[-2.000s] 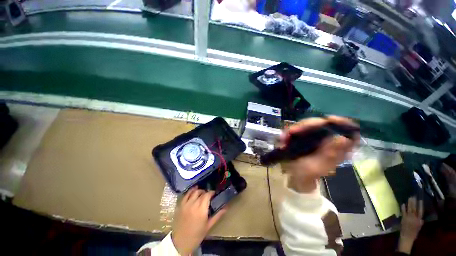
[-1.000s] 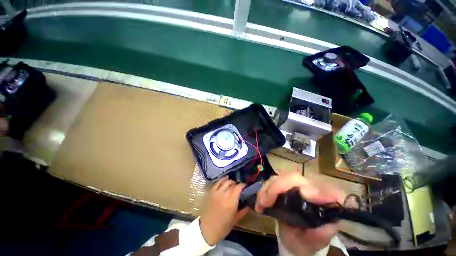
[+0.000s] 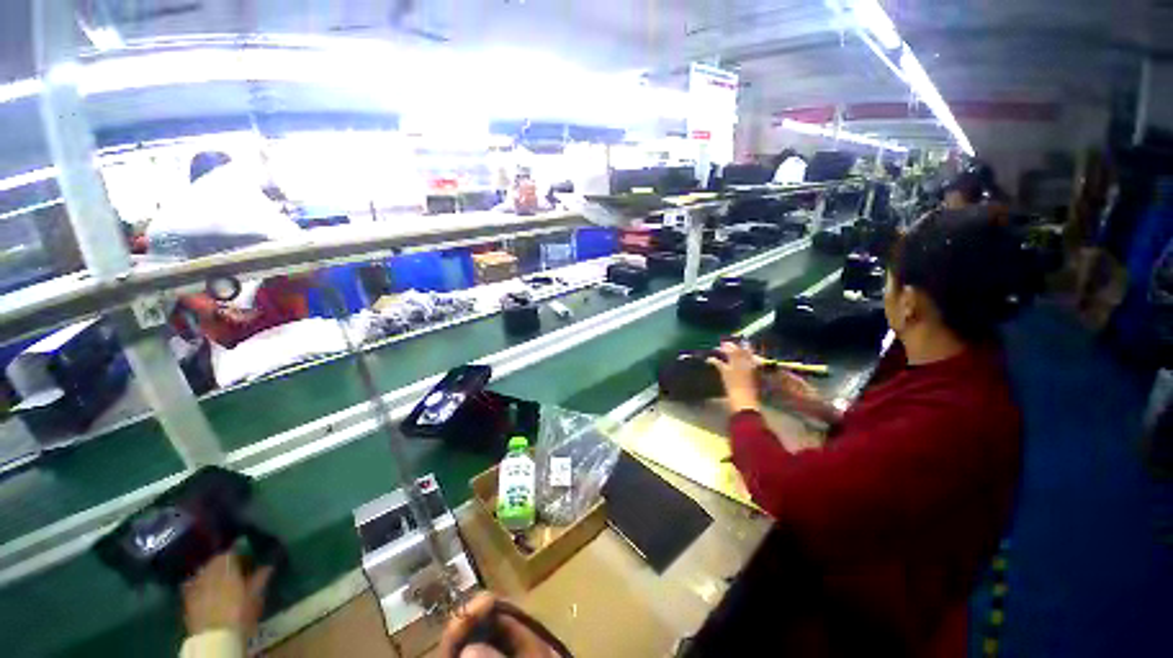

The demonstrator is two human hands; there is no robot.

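An opened black speaker housing [image 3: 174,527] with a round driver lies on the green belt at the lower left, blurred. My left hand [image 3: 227,594] is at its near edge, fingers spread against it; the contact is not clear. My right hand [image 3: 499,630] is at the bottom edge, partly cut off, closed around the black electric screwdriver [image 3: 479,635]. A thin pale streak rises from near this hand past the silver screw feeder [image 3: 409,540]. Another open housing [image 3: 453,409] lies further along the belt.
A cardboard tray [image 3: 562,553] right of the feeder holds a green-capped bottle [image 3: 516,486] and a clear bag [image 3: 572,463]. A black pad [image 3: 654,510] and yellow sheet [image 3: 688,450] lie beyond. A person in red [image 3: 900,476] works at the right. More housings stand along the belt.
The view has swung up and right. The speaker housing has moved from the cardboard bench onto the belt with my left hand at it. My right hand, with the screwdriver, has moved away from the housing.
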